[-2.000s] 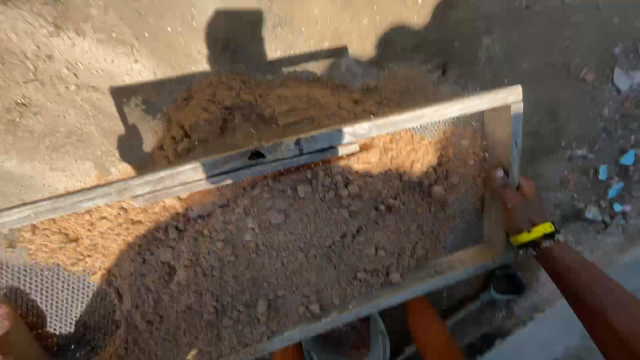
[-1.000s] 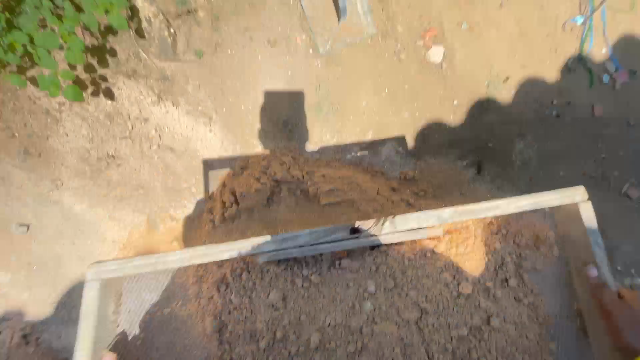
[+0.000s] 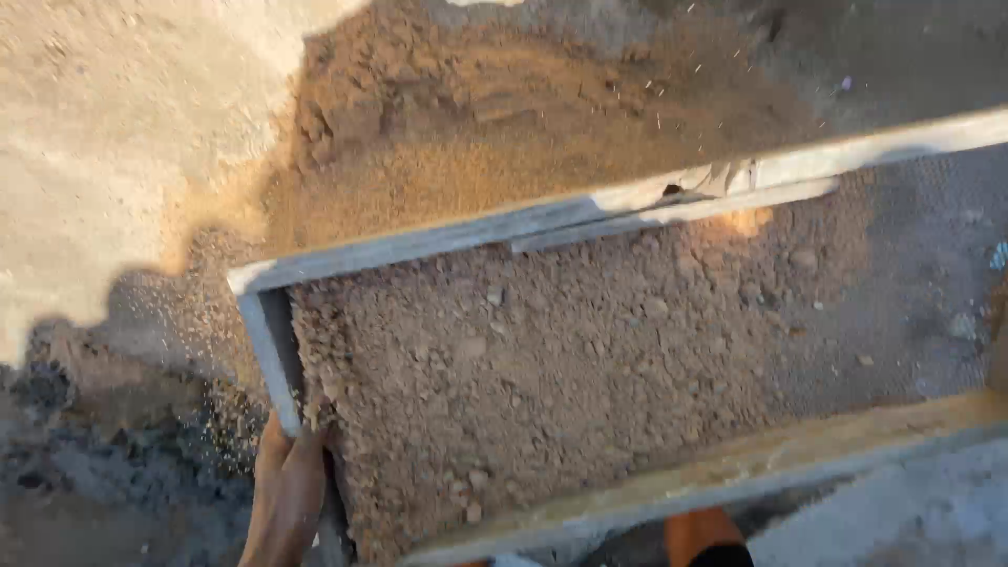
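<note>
A long wood-framed mesh sieve (image 3: 441,236) lies tilted across the view, its far rail carrying a split strip of wood. Lumpy brown soil with small stones (image 3: 535,370) covers most of its mesh, while gray mesh (image 3: 921,315) shows toward the right. My left hand (image 3: 287,488) grips the short left side of the frame near the lower left. My right hand is outside the view, as is the frame's right end. Beyond the far rail lies a heap of finer orange-brown soil (image 3: 472,118), and grains are in the air by the left side.
Pale dry ground (image 3: 118,118) spreads at the upper left, with dark shadowed ground (image 3: 118,488) at the lower left. Part of a leg (image 3: 701,528) shows below the near rail. A light gray surface (image 3: 890,504) lies at the lower right.
The soil in the sieve has shifted toward its left end, uncovering mesh at the right. My right hand, on the right side earlier, has gone out of view; the view has moved.
</note>
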